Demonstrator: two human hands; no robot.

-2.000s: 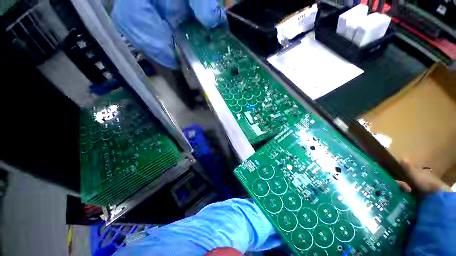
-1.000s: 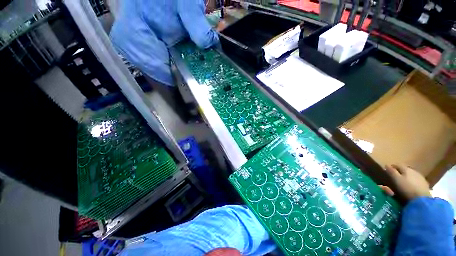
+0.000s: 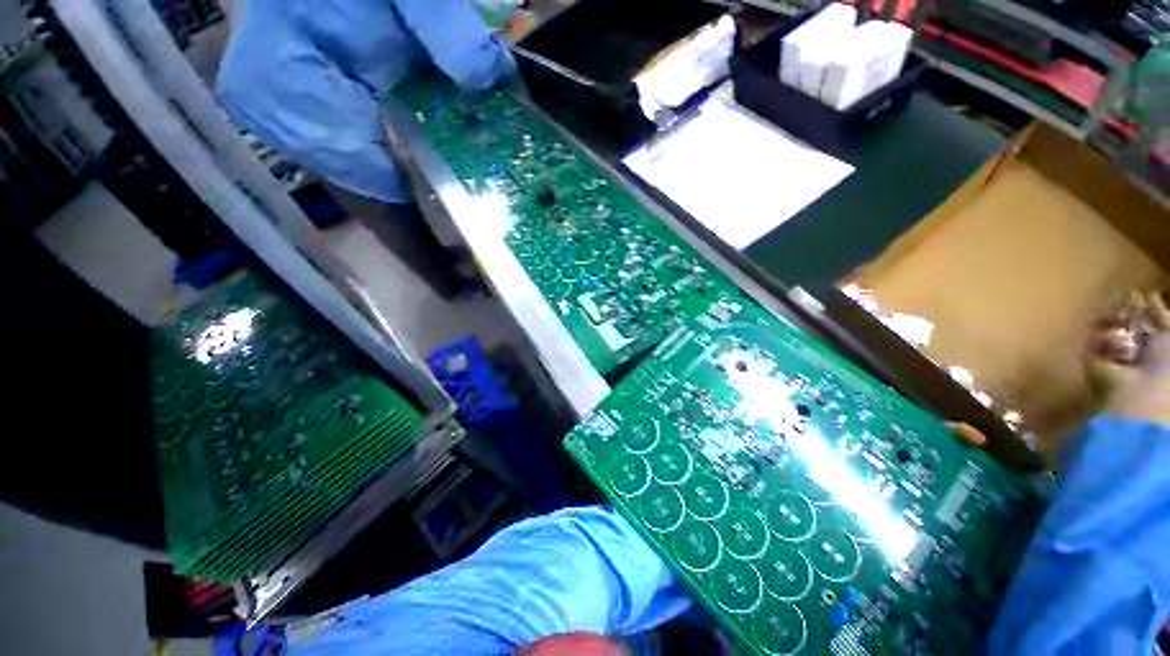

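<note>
A large green printed circuit board point(image 3: 770, 481) with white-outlined circles lies tilted in front of me. My left sleeve runs under its near left edge. My left hand is mostly hidden beneath the board; a fingertip point(image 3: 969, 433) shows at the far right edge, gripping it. My right hand point(image 3: 1132, 365) is blurred, inside the open cardboard box point(image 3: 1026, 256) at the right. Small shiny pieces show at its fingers, but I cannot tell whether they are held.
More green boards point(image 3: 552, 212) lie along the metal rail point(image 3: 520, 301). A rack of stacked boards point(image 3: 276, 436) stands left. A person in blue point(image 3: 334, 77) leans over the line's far end. Paper point(image 3: 738, 167), a black tray point(image 3: 590, 58) and white blocks point(image 3: 844, 58) lie behind.
My right hand has moved from the box's near edge further right and into the box. The board stays held. The view has shifted slightly, so the scene sits further left.
</note>
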